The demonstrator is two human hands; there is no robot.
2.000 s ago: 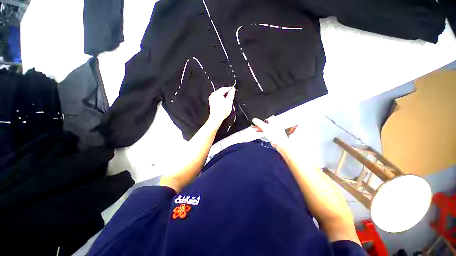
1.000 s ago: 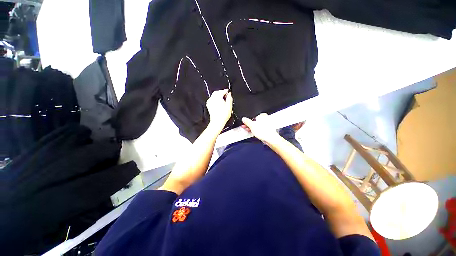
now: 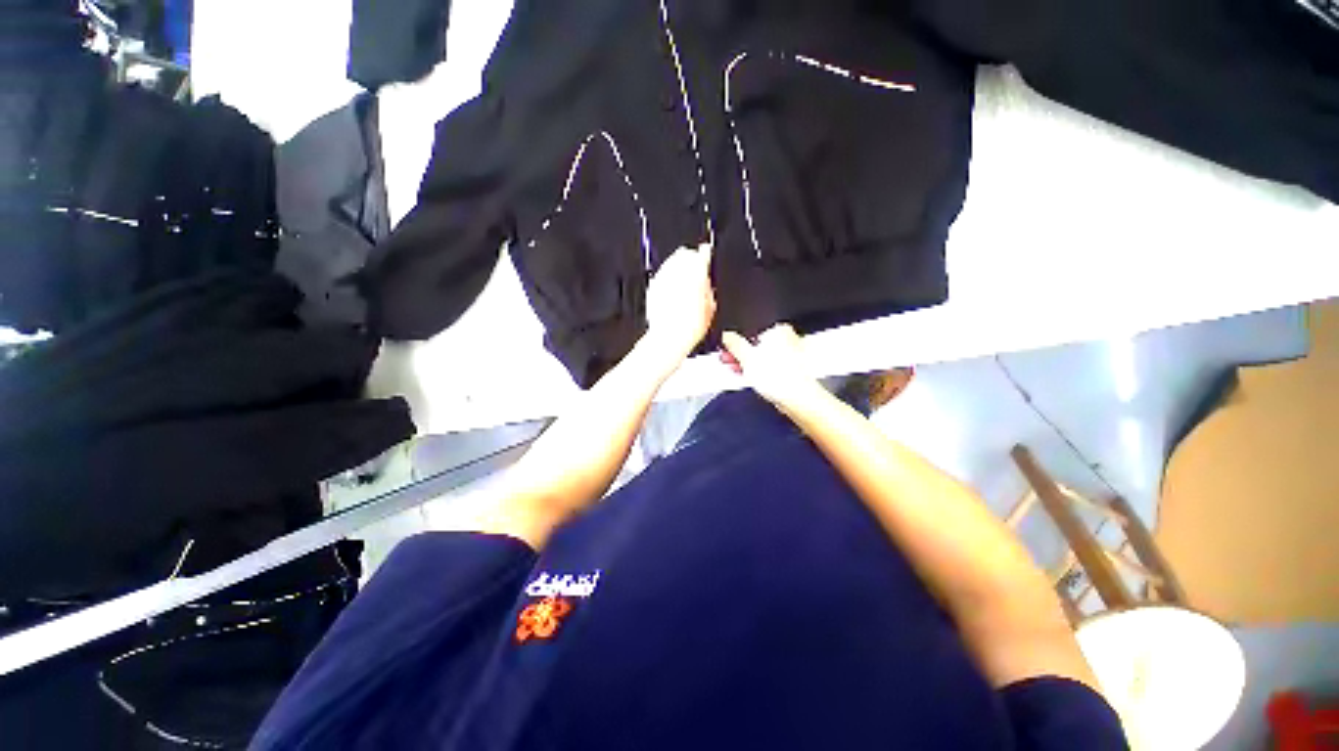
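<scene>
A black jacket (image 3: 852, 176) lies spread on the white table (image 3: 1094, 220), its hem towards me. Pale broken trim lines curve on both front panels, and a straight one runs down the front opening. My left hand (image 3: 680, 298) pinches the jacket's front edge at the lower end of the straight trim. My right hand (image 3: 764, 354) is at the hem by the table's near edge, its fingers close together at the bottom of the opening. Whether cloth or a small tool is between its fingers cannot be told.
Black garments (image 3: 162, 426) are piled at the left, with a dark grey piece (image 3: 326, 191) beside them. Another trimmed black garment (image 3: 220, 660) is below the table edge at lower left. A round-topped stool (image 3: 1167, 675) and a brown cardboard piece (image 3: 1263, 484) are at the right.
The view has shifted, showing more below the table edge at left. My left hand still pinches the front edge. My right hand has come closer to it at the hem.
</scene>
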